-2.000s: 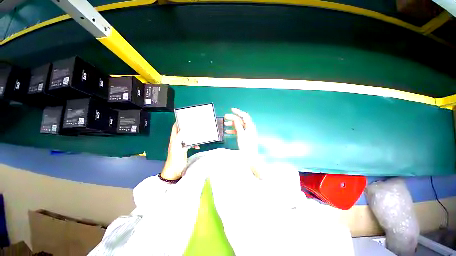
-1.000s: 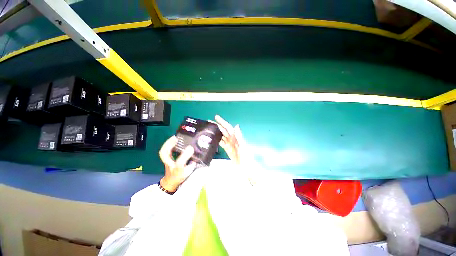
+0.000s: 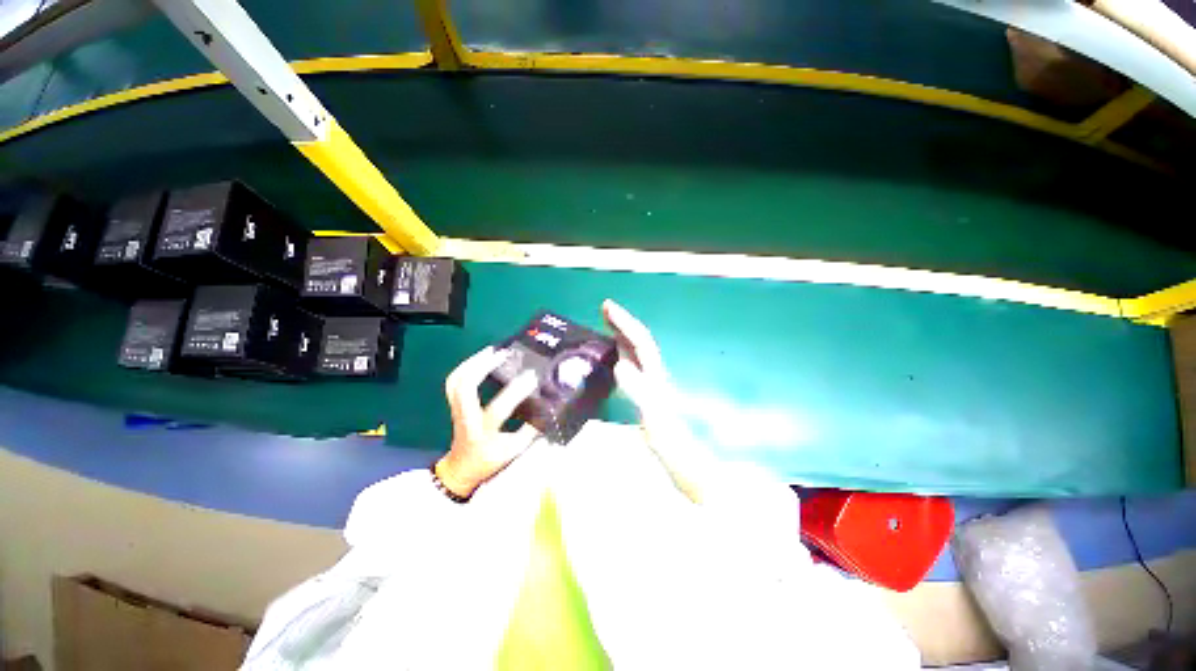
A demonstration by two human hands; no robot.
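Note:
A black watch box (image 3: 561, 372) with a round watch picture on the face toward me is held tilted above the green bench, close to my body. My left hand (image 3: 485, 417) grips its left side, fingers spread on the box. My right hand (image 3: 639, 367) is at its right edge, fingers up along that side; glare washes out part of it, and whether it grips the box is unclear. Other black boxes (image 3: 223, 328) stand grouped and partly stacked on the bench at left, small white text and codes on their faces.
The green bench (image 3: 944, 387) has a yellow-white edge strip behind my hands. A white and yellow post (image 3: 354, 177) slants at upper left. A red stool (image 3: 892, 535) and a clear plastic bag (image 3: 1026, 590) are below the bench at right. Brown cardboard (image 3: 144, 629) is at lower left.
The held box has turned from a pale, blank face to its dark watch face, then tilted further. My left hand's fingers have shifted onto that face. The grouped boxes have stayed put.

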